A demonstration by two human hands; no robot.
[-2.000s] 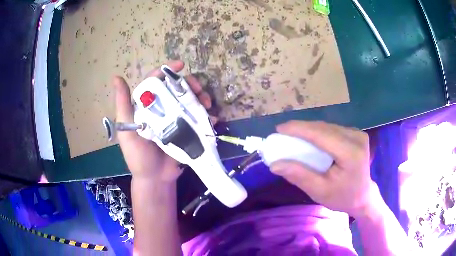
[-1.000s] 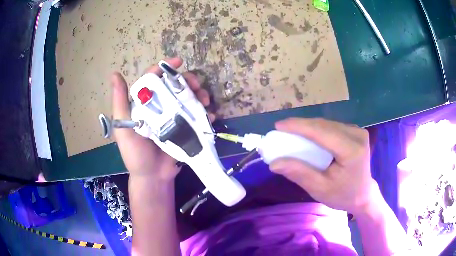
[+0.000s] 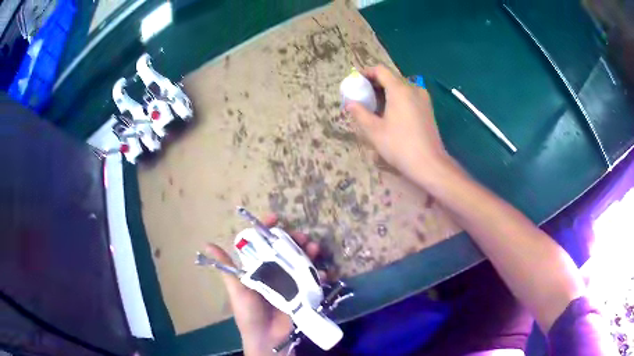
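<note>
My left hand point(image 3: 254, 306) holds a white model motorcycle body point(image 3: 281, 278) from below at the mat's near edge. The model has a dark seat, a red light, two silver rods at the wide end and a dark handlebar at the narrow end, which points toward me. My right hand point(image 3: 403, 125) is shut on a white squeeze bottle point(image 3: 359, 92) over the far right part of the cardboard mat point(image 3: 208, 139). The bottle's yellowish nozzle points away from me. Whether the bottle touches the mat I cannot tell.
Two white models with red lights point(image 3: 162, 97) stand at the mat's far left corner. A thin white stick point(image 3: 484, 120) lies on the green bench point(image 3: 549, 181) at right. A small blue item point(image 3: 417, 81) shows behind my right hand. A dark box point(image 3: 52, 229) is at left, with blue bins point(image 3: 45, 59) beyond.
The view has shifted, bringing the standing models into sight. My right hand has carried the bottle away from the model to the far part of the mat. My left hand still holds the model.
</note>
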